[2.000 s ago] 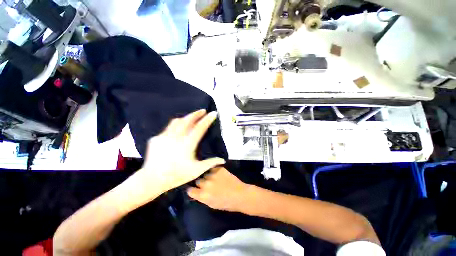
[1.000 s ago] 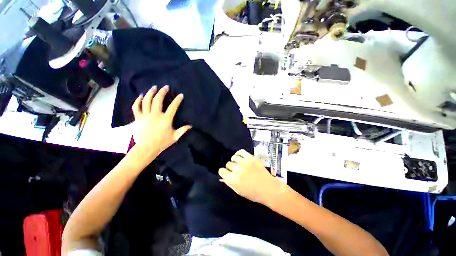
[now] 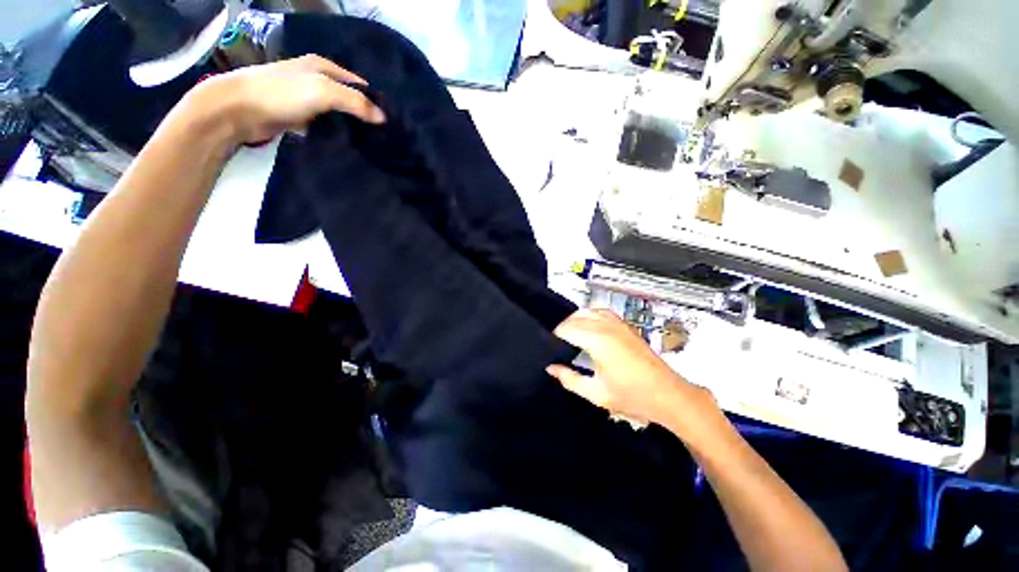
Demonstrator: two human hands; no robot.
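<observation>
A large dark garment (image 3: 413, 279) lies from the left part of the white table down over the table edge onto my lap, with a long fold along it. My left hand (image 3: 302, 95) is at the garment's upper end, fingers bent over the cloth and gripping it. My right hand (image 3: 615, 363) pinches the garment's right edge near the front of the table, beside the metal guide. The sewing machine's needle area (image 3: 698, 140) has no cloth under it.
The metal guide (image 3: 665, 288) sits at the table's front edge, below the machine bed (image 3: 760, 240). A dark tray (image 3: 931, 411) is at the right end. Blue crate edges (image 3: 930, 508) show below right. Thread stand parts (image 3: 184, 50) crowd the upper left.
My left hand has moved up and away to the garment's upper end and grips it. My right hand has moved right with the cloth edge. The garment is stretched longer, and the view has shifted.
</observation>
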